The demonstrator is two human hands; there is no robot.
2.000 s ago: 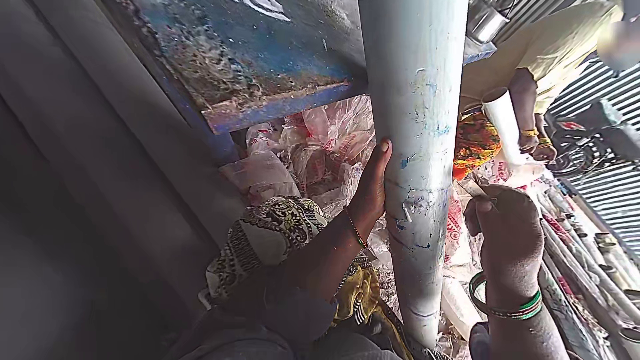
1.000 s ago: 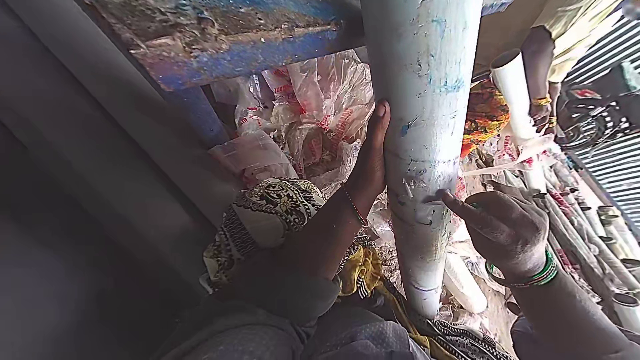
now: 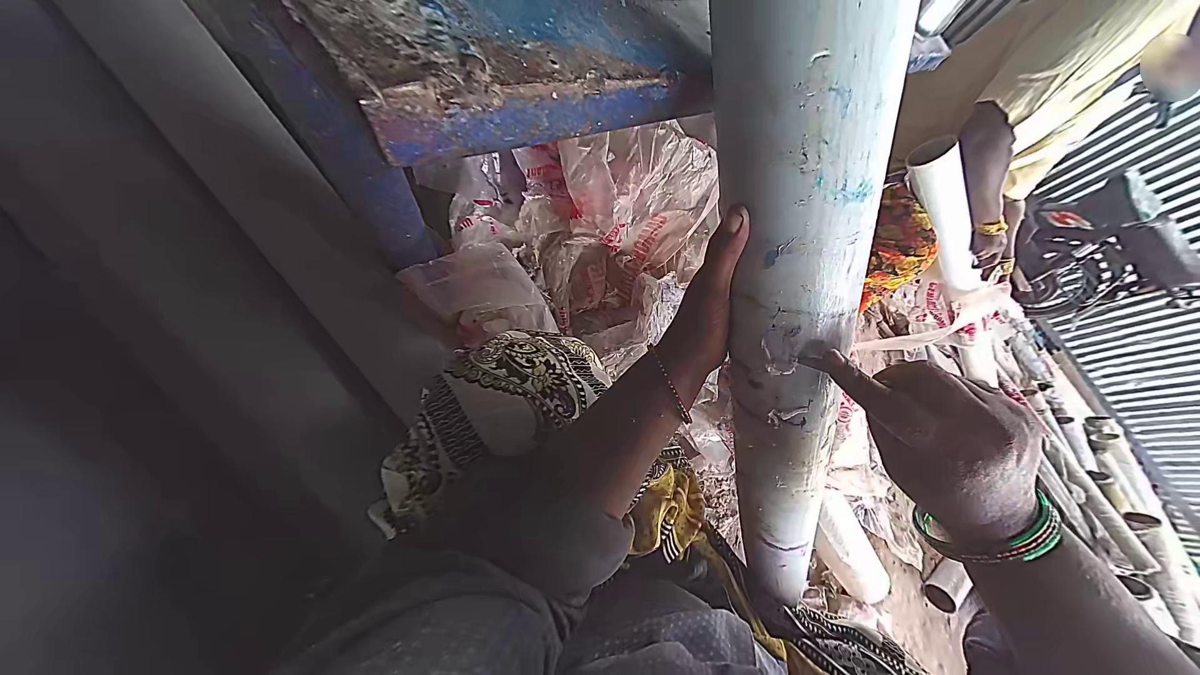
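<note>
A large grey-white plastic pipe (image 3: 802, 234), scuffed and marked with blue, stands in front of me at a slight tilt. My left hand (image 3: 703, 309) lies against its left side, the thumb up along the wall and the other fingers hidden behind it. On the right, my right hand (image 3: 947, 431) has its index finger extended to the pipe's surface beside a loose whitish scrap or peeled patch (image 3: 780, 352). Something small and dark may be at that fingertip, too blurred to name. Green and red bangles (image 3: 998, 539) circle my right wrist.
A worn blue table (image 3: 562, 122) stands behind the pipe at upper left. Crumpled printed plastic bags (image 3: 600, 244) cover the floor beneath. At upper right a co-worker (image 3: 1041, 112) holds a white pipe (image 3: 945, 211). Several pipes (image 3: 1097, 478) lie at right, below a motorcycle (image 3: 1078, 253).
Two seconds ago my right hand was raised off the pipe with a small thin thing in its fingers; now its index finger is at the pipe. My left hand has stayed on the pipe.
</note>
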